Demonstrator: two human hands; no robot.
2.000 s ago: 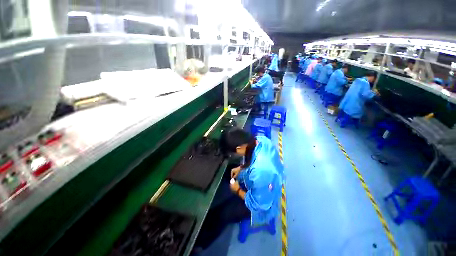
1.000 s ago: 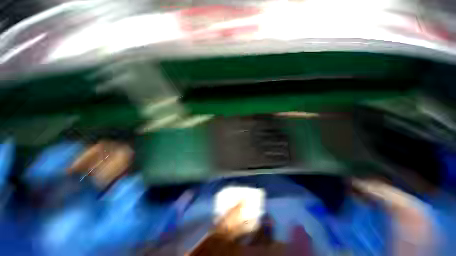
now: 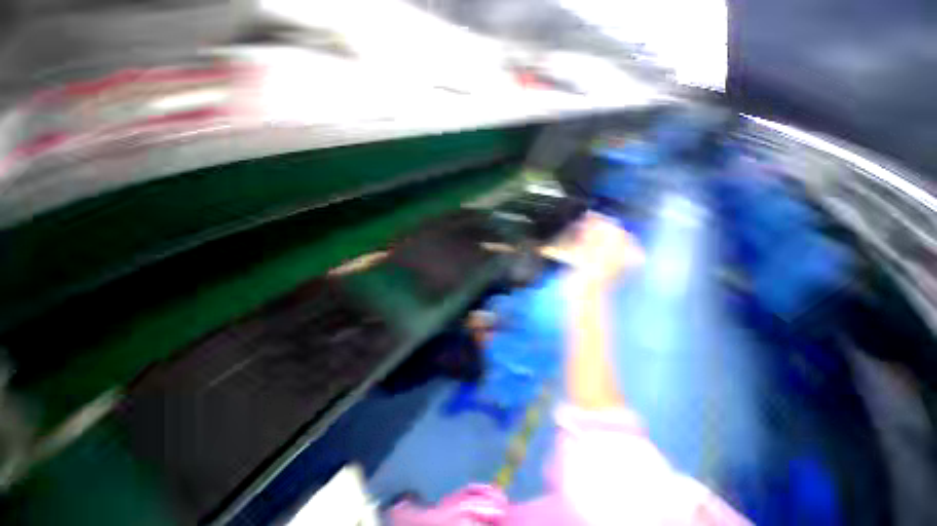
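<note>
The view is heavily blurred. My right hand (image 3: 598, 247), bare with a pink sleeve, is stretched forward beside the bench edge, above a seated person in blue; its fingers are too blurred to read. Another piece of pink sleeve (image 3: 457, 506) shows at the bottom edge, but my left hand is not made out. A white flat thing (image 3: 337, 503) is cut off by the bottom edge left of that sleeve. A dark tray (image 3: 272, 385) with black contents lies on the green bench (image 3: 92, 478). Another dark tray (image 3: 442, 252) lies farther along.
A white shelf (image 3: 401, 87) runs above the bench at left, with blurred red items (image 3: 144, 98) on it. A person in blue (image 3: 524, 334) sits at the bench edge. Blue floor (image 3: 673, 339) runs down the aisle, with people in blue (image 3: 786, 241) at right.
The view has swung from facing the bench to looking along the aisle. My right arm now reaches forward. The white thing has gone from the lower middle to the bottom left edge.
</note>
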